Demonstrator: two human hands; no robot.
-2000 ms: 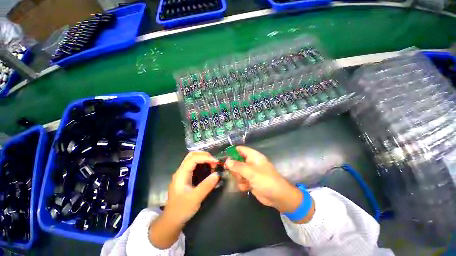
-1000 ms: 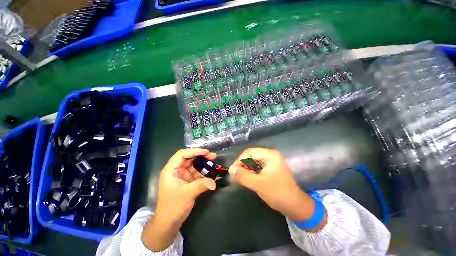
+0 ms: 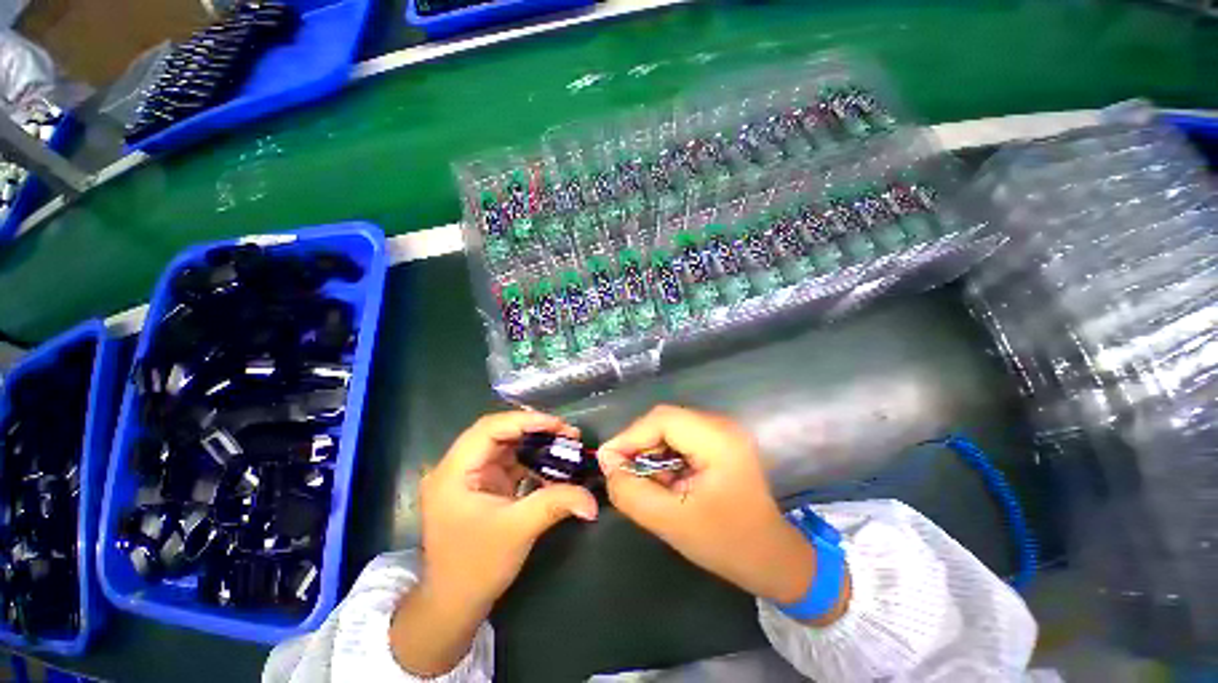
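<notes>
My left hand (image 3: pixel 484 504) holds a glossy black housing (image 3: pixel 558 458) between thumb and fingers, with a pale shine on its face. My right hand (image 3: pixel 695 487) is just to the right and pinches a small circuit board (image 3: pixel 653 464), seen edge-on and mostly hidden by the fingers. The board is close to the right end of the housing; whether any of it is inside, I cannot tell. The fingertips of both hands nearly meet. A clear blister tray (image 3: pixel 641 358) with two rows of upright green boards lies beyond my hands.
Two blue bins of black housings, the larger one (image 3: pixel 350 440) nearer, stand at left. Stacked clear trays (image 3: pixel 1115 294) are at right, with a blue coiled cord (image 3: pixel 999 500) before them. A green conveyor (image 3: pixel 401 147) runs beyond, with a blue tray (image 3: pixel 314 80) behind it.
The board in my right hand has turned from showing its green face to edge-on. My right hand has moved closer to the housing, and the red wires between them no longer show.
</notes>
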